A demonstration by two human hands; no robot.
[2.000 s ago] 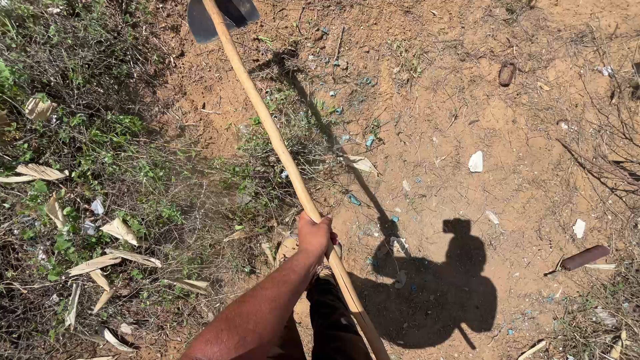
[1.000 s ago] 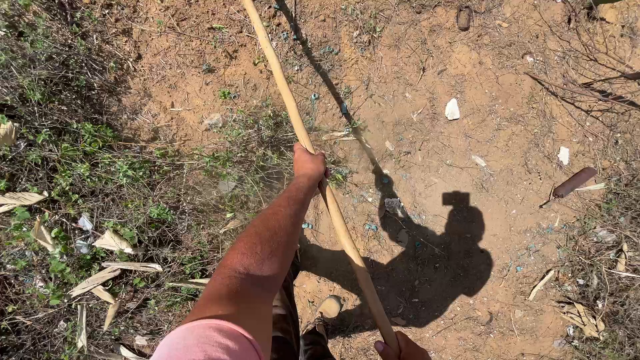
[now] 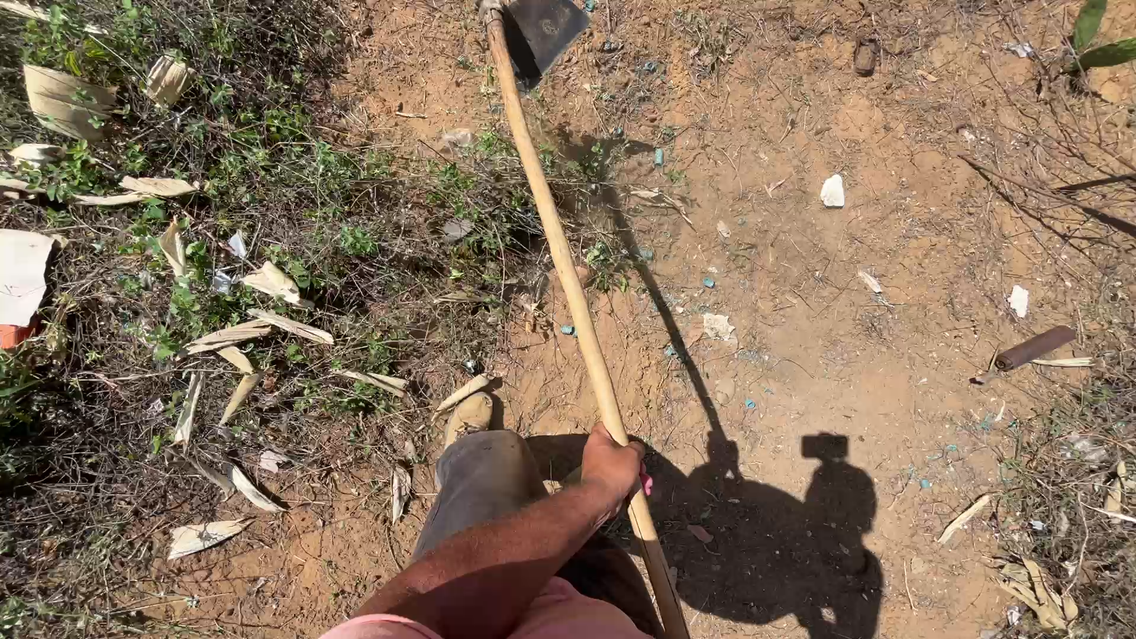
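Observation:
My left hand (image 3: 612,463) is closed around the long, pale wooden handle (image 3: 568,266) of a hoe, in front of my legs. The handle runs from the bottom edge up and slightly left. At the top edge, the dark metal hoe blade (image 3: 548,37) is partly cut off by the frame. It appears over bare soil just above a patch of low weeds (image 3: 479,191). A bit of something pink shows beside my left hand. My right hand is out of view, and the lower end of the handle runs out of the frame.
Dense weeds with dry husks (image 3: 226,337) lie to the left, beside a white-topped piece (image 3: 22,275). My boot (image 3: 470,415) stands near their edge. On the right are white fragments (image 3: 832,191), a brown cylindrical piece (image 3: 1036,347) and thin dry branches (image 3: 1065,191).
The hoe blade, outside the frame a second ago, shows again at the top. My left hand has come back toward my body. My right hand, seen at the bottom edge a second ago, has left the view.

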